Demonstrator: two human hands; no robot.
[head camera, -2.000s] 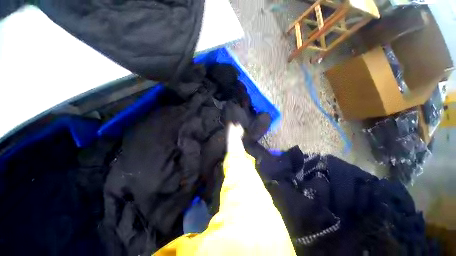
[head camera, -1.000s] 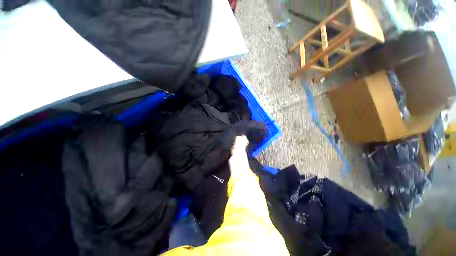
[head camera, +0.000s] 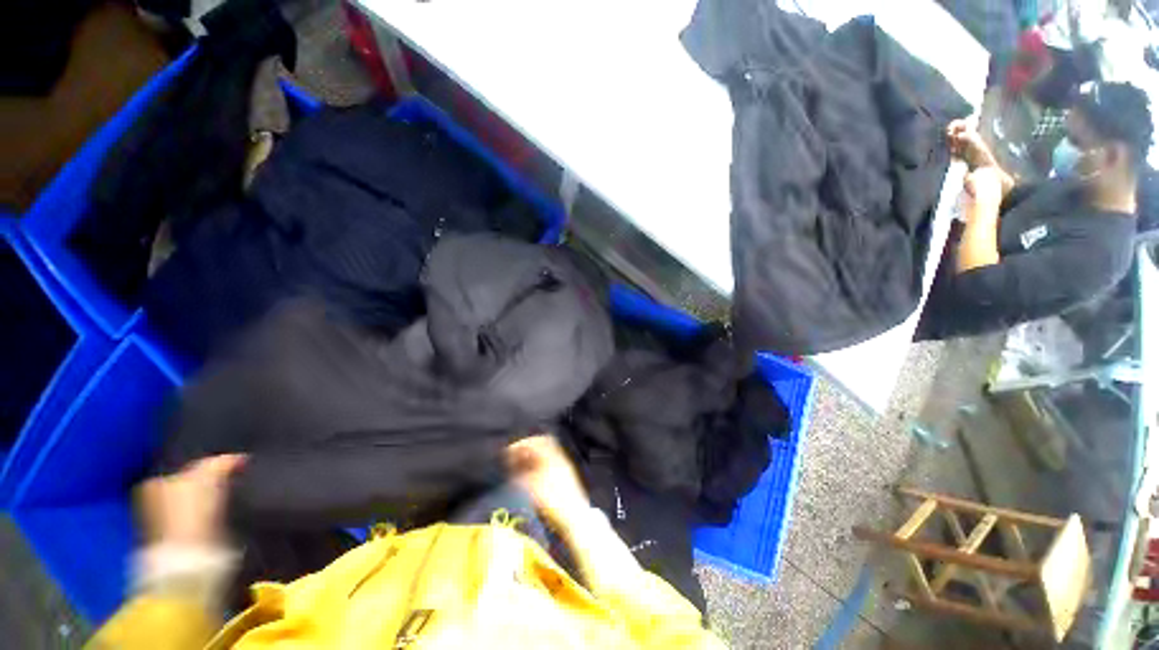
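Observation:
A dark grey padded jacket (head camera: 343, 406) is stretched between my two hands over the blue crates. My left hand (head camera: 191, 502) grips its near left edge and is blurred. My right hand (head camera: 540, 470) grips its near right edge. A lighter grey part of the garment bulges beyond my right hand. Behind it, a navy garment bundle (head camera: 343, 191) lies in a crate. Black garments (head camera: 686, 413) fill the blue turnover crate (head camera: 750, 540) at the right.
A white worktable (head camera: 636, 114) runs beyond the crates. A masked person (head camera: 1042, 241) sits at its far side, hands on a dark jacket (head camera: 826, 178). A wooden stool (head camera: 979, 559) lies toward the lower right on the speckled floor. More blue crates (head camera: 76, 432) are at the left.
The view has swung left, so the cardboard carton is out of sight and the seated person shows. My left hand has come into view, and a grey jacket is now held in both hands.

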